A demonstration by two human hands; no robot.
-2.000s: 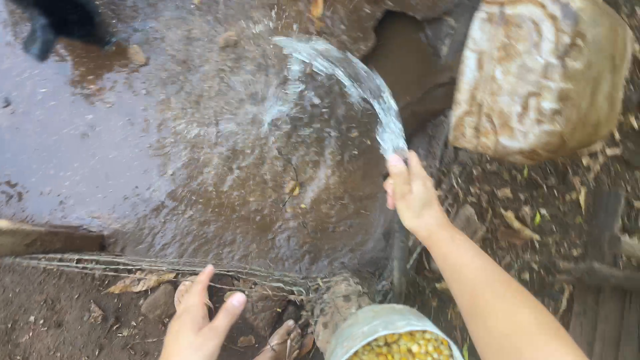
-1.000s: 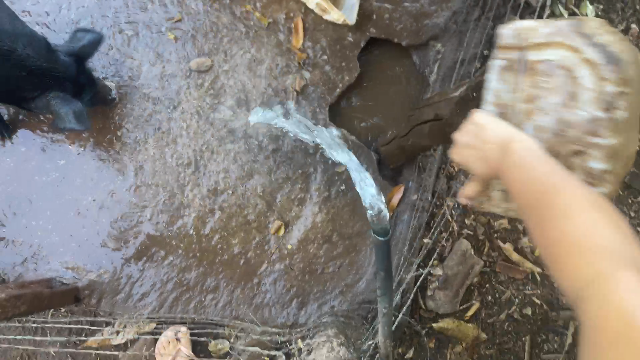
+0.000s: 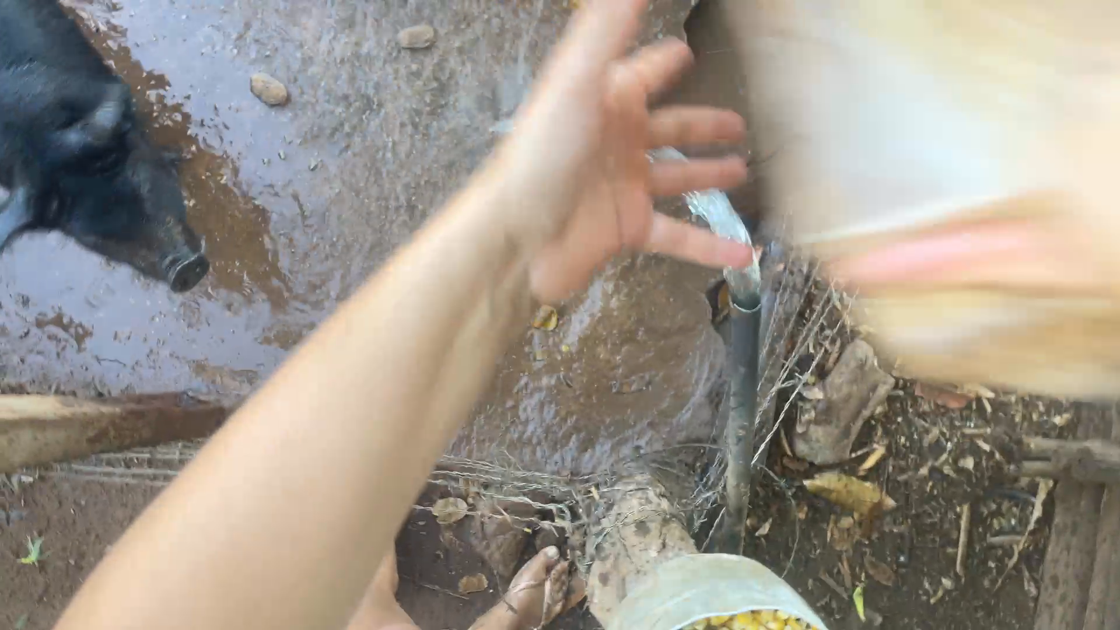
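Observation:
My left hand [image 3: 612,175] reaches up from the lower left with its fingers spread, holding nothing, above the water stream [image 3: 717,219] and wet ground. Water pours out of an upright dark pipe [image 3: 744,385], just below and right of the fingertips. A pale, dirt-stained container [image 3: 910,140] fills the upper right, close to the camera and strongly blurred. My right hand cannot be made out clearly; a pinkish streak crosses the blurred container. At the bottom edge stands a whitish bucket [image 3: 717,573] with yellow corn kernels [image 3: 757,619] in it.
A black pig [image 3: 105,175] stands in muddy water at left. Wire fencing [image 3: 507,486] meets a wooden post [image 3: 634,534] beside the pipe. A bare foot [image 3: 534,582] is below the wire. A wooden pole [image 3: 105,424], a stone [image 3: 840,407] and wooden poles [image 3: 1072,534] lie around.
The pale container, on the ground at right a second ago with my right hand at it, now looms close to the camera. My left hand has come up over the stream. More of the pig shows.

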